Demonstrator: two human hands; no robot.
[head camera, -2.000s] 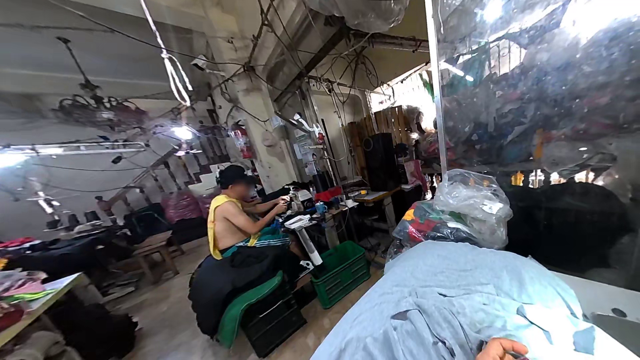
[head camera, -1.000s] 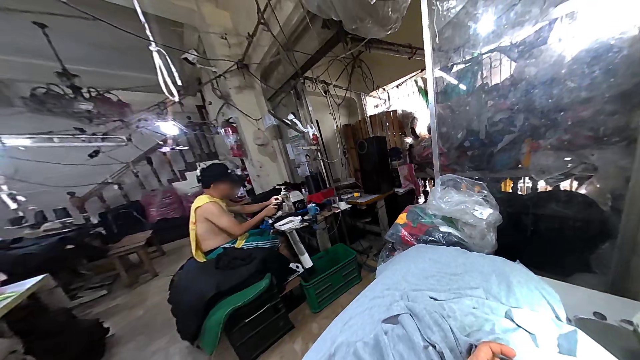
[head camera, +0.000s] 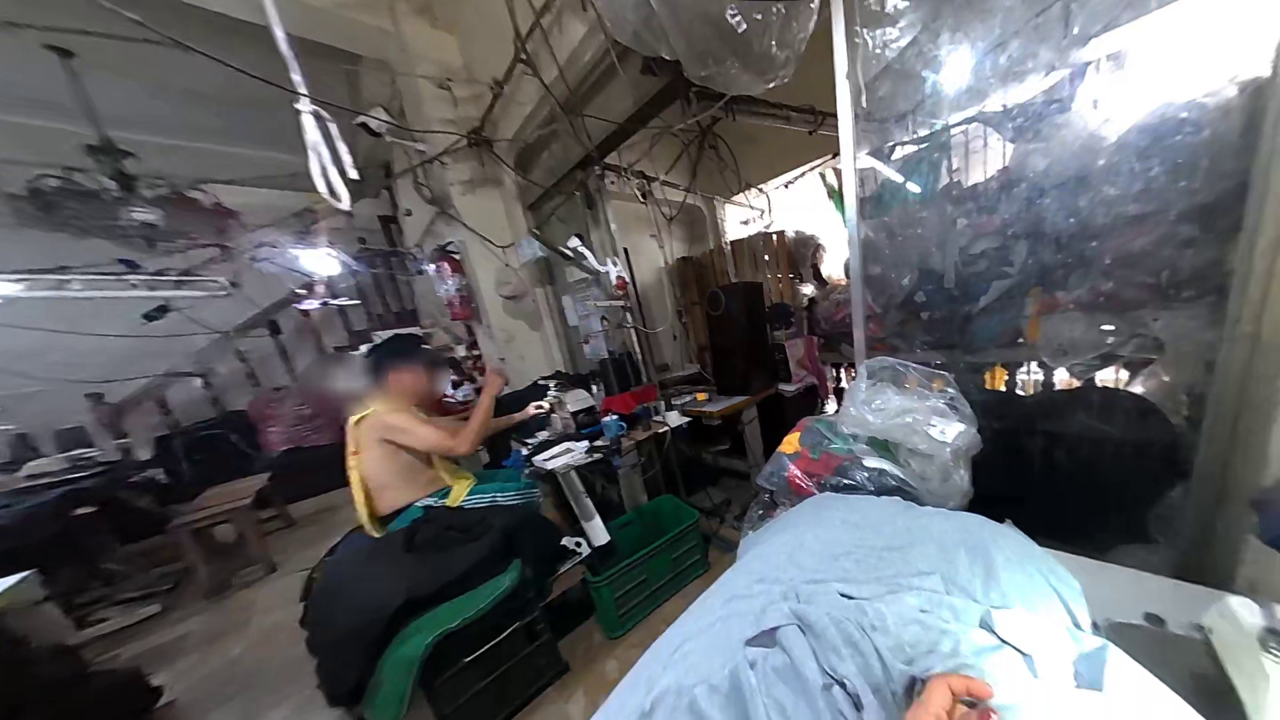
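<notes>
Only one of my hands shows, cut off by the bottom edge; it appears to be my left hand (head camera: pixel 948 697). Its bent fingers point right and lie against a large heap of light blue fabric (head camera: pixel 850 580). Whether cloth is pinched between the fingers cannot be told. My right hand is out of view. The fabric heap is wrinkled, with loose folded edges near my fingers. To its right are a pale work surface (head camera: pixel 1130 590) and part of a white machine (head camera: pixel 1240 635), perhaps a sewing machine.
Behind the heap sits a clear plastic bag (head camera: pixel 915 420) of coloured cloth, beside a clear plastic sheet (head camera: pixel 1040 250). At left, a co-worker (head camera: pixel 410 435) sits at a machine table near a green plastic crate (head camera: pixel 650 560). A wooden stool (head camera: pixel 225 500) stands farther left.
The co-worker has raised one hand from the machine to about head height; both were low at it before. My visible hand stays at the blue fabric.
</notes>
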